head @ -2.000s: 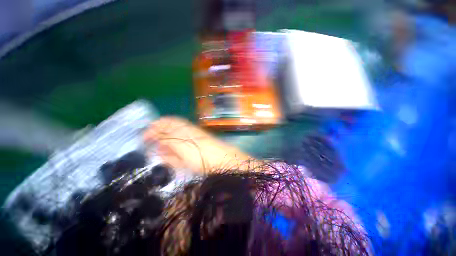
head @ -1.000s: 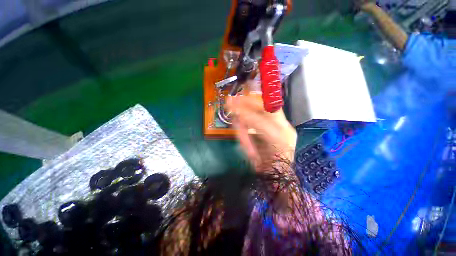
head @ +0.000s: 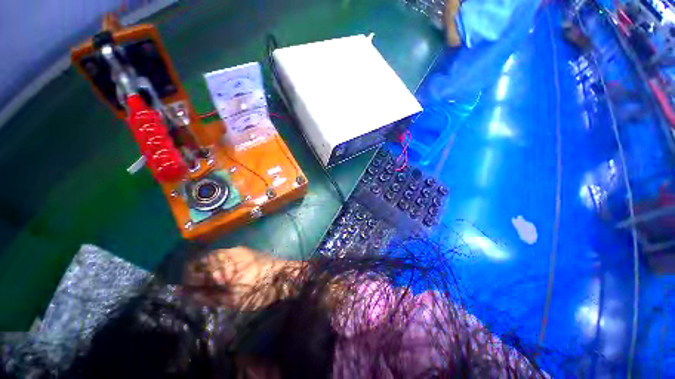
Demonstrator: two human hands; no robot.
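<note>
The orange test fixture stands on the green bench at left. Its red ribbed clamp handle slants down on grey metal linkage. A round dark part with bright rings lies in the pale green nest at the fixture's front left. The handle's lower end is just above and left of it. My right hand is at the lower edge, below the fixture and apart from it. Dark hair covers much of it, so its fingers and any held thing cannot be made out. My left hand is not in view.
White dial faces stand behind the fixture base. A white box with a dark front is to its right. A dark parts tray lies below the box. Crinkled silvery sheet is at lower left. A person's arm shows at top.
The view has swung right, so the fixture and box sit further left. My right hand has left the fixture nest and is now below it. The loose black parts are no longer distinguishable.
</note>
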